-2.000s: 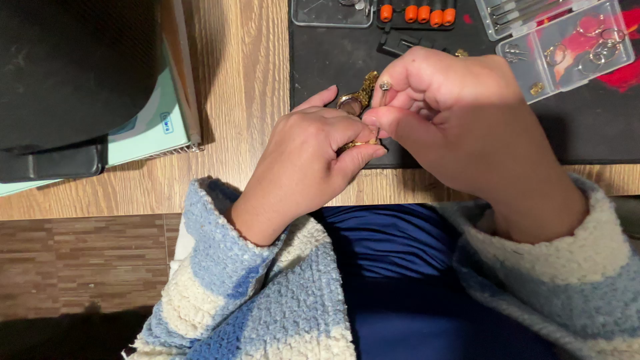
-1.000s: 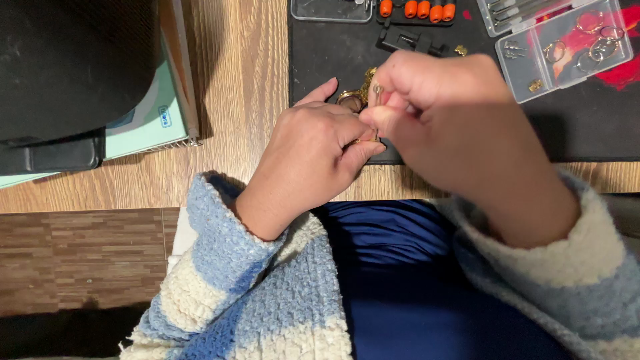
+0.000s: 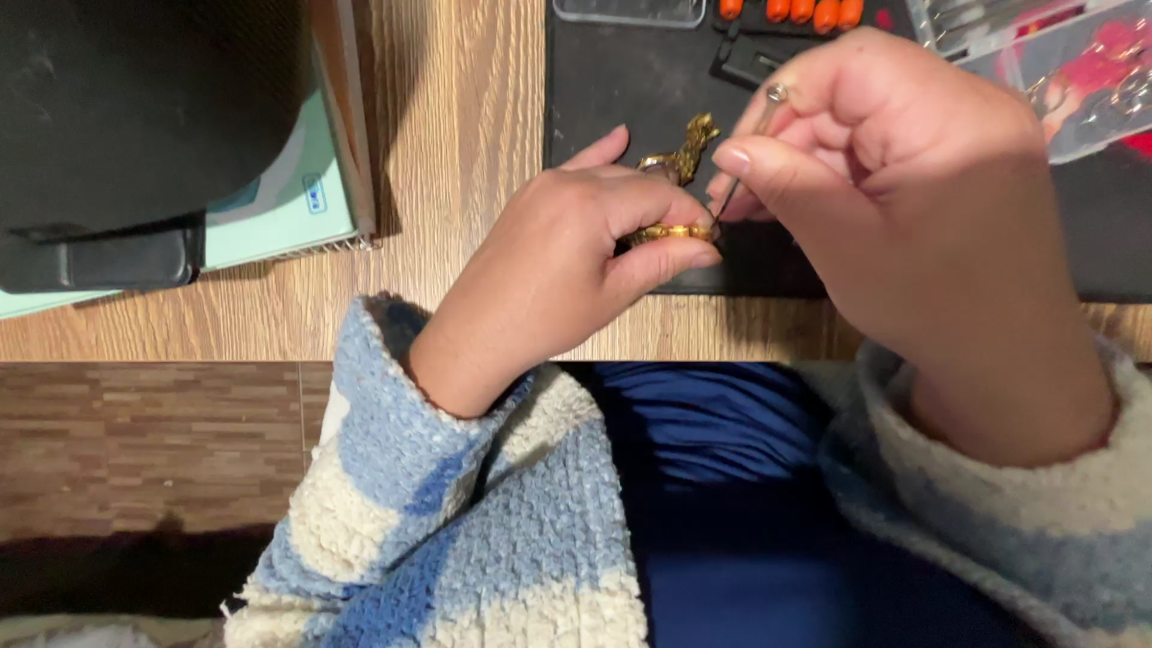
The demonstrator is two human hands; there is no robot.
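Observation:
My left hand (image 3: 576,234) pinches a gold-coloured metal bracelet or watch band (image 3: 670,232) between thumb and fingers near the table's front edge. Much of that piece is hidden by the fingers. In my right hand (image 3: 864,153) is a thin precision screwdriver (image 3: 751,144), slanted, its tip at the end of the gold piece by my left fingertips. Just beyond my left fingers, on the black mat (image 3: 594,99), lies a gold-coloured watch (image 3: 684,157) with its band bunched up, partly covered by the hand.
Orange-ended tools (image 3: 801,11) and a black holder (image 3: 747,61) lie at the mat's back. A clear plastic case (image 3: 1080,117) with metal rings is at right, a clear tray (image 3: 630,11) behind. Left are a spiral notebook (image 3: 297,207) and a large black object (image 3: 135,108).
My right fingers have shifted on the screwdriver, and more of its shaft shows now. The left hand keeps its hold on the gold piece in nearly the same place.

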